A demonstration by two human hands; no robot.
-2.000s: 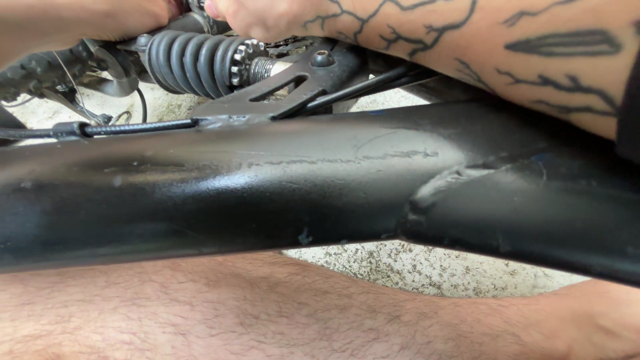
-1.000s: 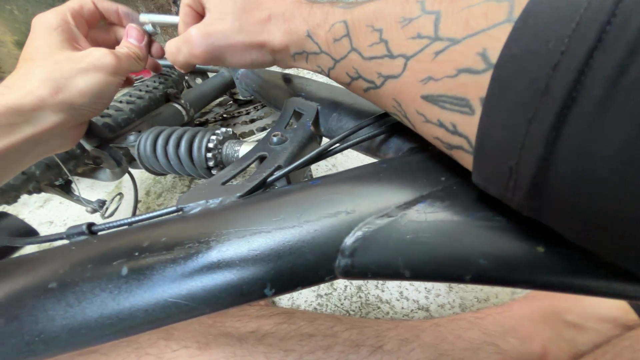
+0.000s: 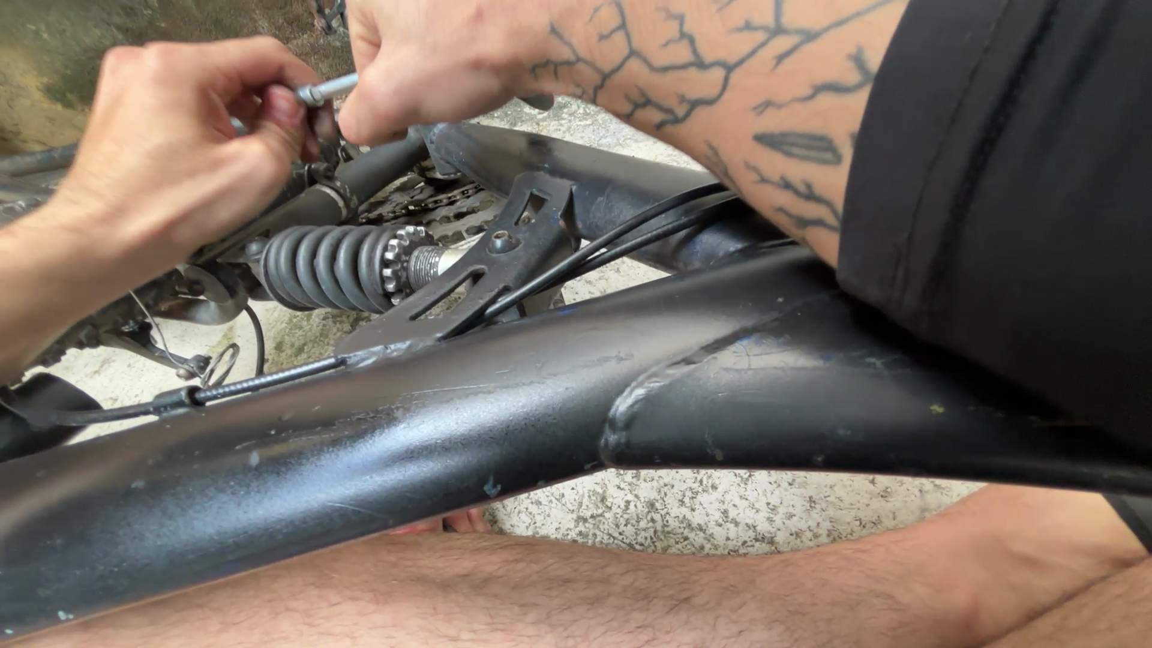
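Observation:
Up at the top left, my left hand [image 3: 193,135] pinches the end of a slim silvery metal rod or tool [image 3: 331,88] between thumb and fingers. My right hand [image 3: 432,63] is closed around the other end, which its fingers hide. Both hands are above the rear part of a black bicycle frame [image 3: 378,432]. Below them lie a coil spring shock absorber [image 3: 328,268] and a slotted black metal bracket [image 3: 504,247] with a bolt [image 3: 502,241]. What the small part at my left fingertips is cannot be made out.
Black cables [image 3: 621,236] run past the bracket, and a cable housing [image 3: 270,380] follows the frame tube. A bicycle chain [image 3: 432,205] shows behind the shock. My bare leg [image 3: 558,585] lies under the frame, over speckled concrete ground [image 3: 720,513].
Two seconds ago both hands were partly cut off at the top edge; now they are in view with the silvery rod between them. The view has shifted.

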